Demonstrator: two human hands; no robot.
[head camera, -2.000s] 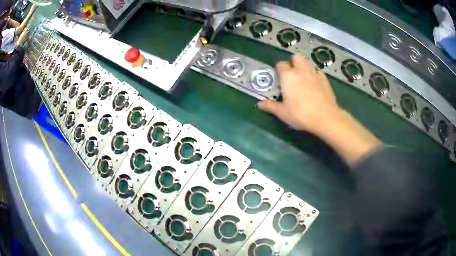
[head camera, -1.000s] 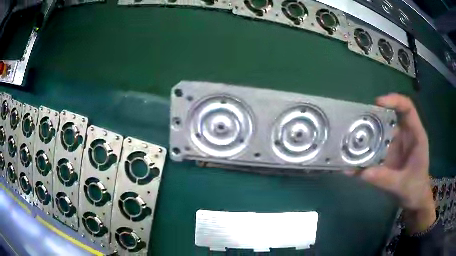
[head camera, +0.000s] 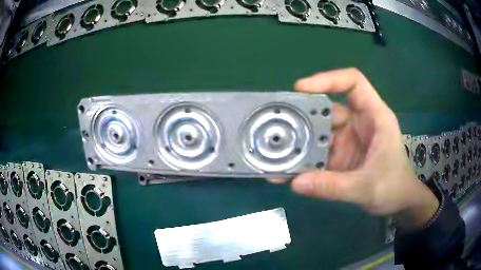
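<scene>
My right hand (head camera: 369, 147) grips the right end of a three-disc plate (head camera: 231, 132), thumb on the near edge and fingers on the far edge. The plate is held level across the middle of the view, its three bright concentric discs facing me. Under its near edge a strip of another metal part (head camera: 158, 180) shows; the rest of that part is hidden. A white notched sheet (head camera: 224, 238) lies on the green surface nearer to me, tabs on its near edge. My left hand is not in view.
Three-hole plates (head camera: 97, 216) stand in a row at the lower left, and more (head camera: 438, 158) lie at the right behind my wrist. Further plates (head camera: 211, 9) run end to end along the far side, with a black bar (head camera: 375, 23) at their right end.
At first my right hand was at the plate beside the equipment panel. Then it held the plate up. Now the plate is further left in view, and the panel is out of view.
</scene>
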